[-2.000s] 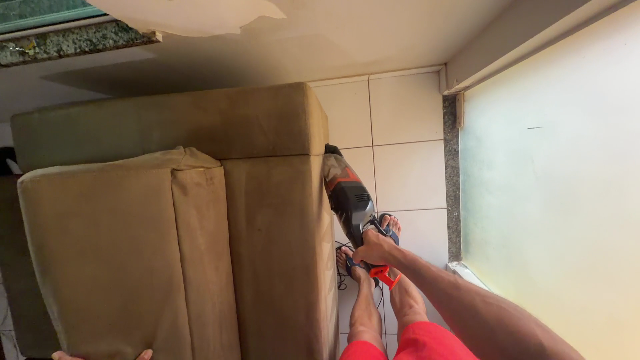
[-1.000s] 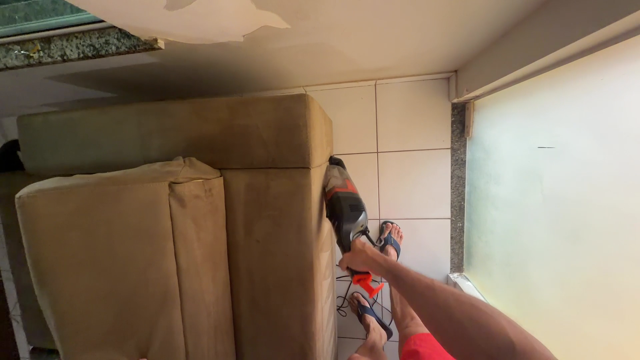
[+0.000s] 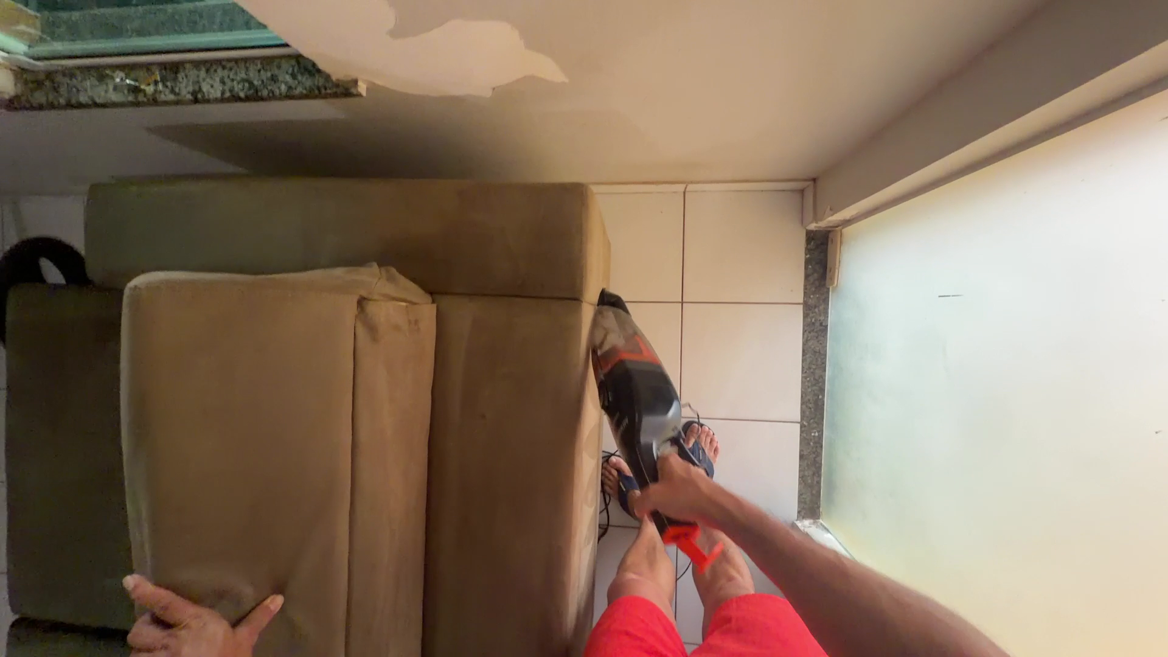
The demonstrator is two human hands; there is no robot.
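Note:
My right hand (image 3: 677, 491) grips the handle of a black and red handheld vacuum cleaner (image 3: 639, 388). The vacuum's nozzle meets the outer side of a brown upholstered sofa (image 3: 511, 438), near the seam between its back and its arm. At the lower left, my left hand (image 3: 192, 628) rests on a brown seat cushion (image 3: 246, 438), thumb and fingers spread. A red part (image 3: 692, 543) sticks out at the handle end of the vacuum.
A black cord (image 3: 604, 497) lies by my feet, which are in dark flip-flops on a tiled floor (image 3: 741, 360). A frosted glass panel (image 3: 995, 365) stands at the right. Behind the sofa is a wall (image 3: 639, 119) with peeling paint. A dark curved object (image 3: 41, 260) shows at the far left.
My left hand, out of view one second ago, is now on the cushion. The vacuum stays in my right hand at the sofa's side. My feet have shifted on the floor.

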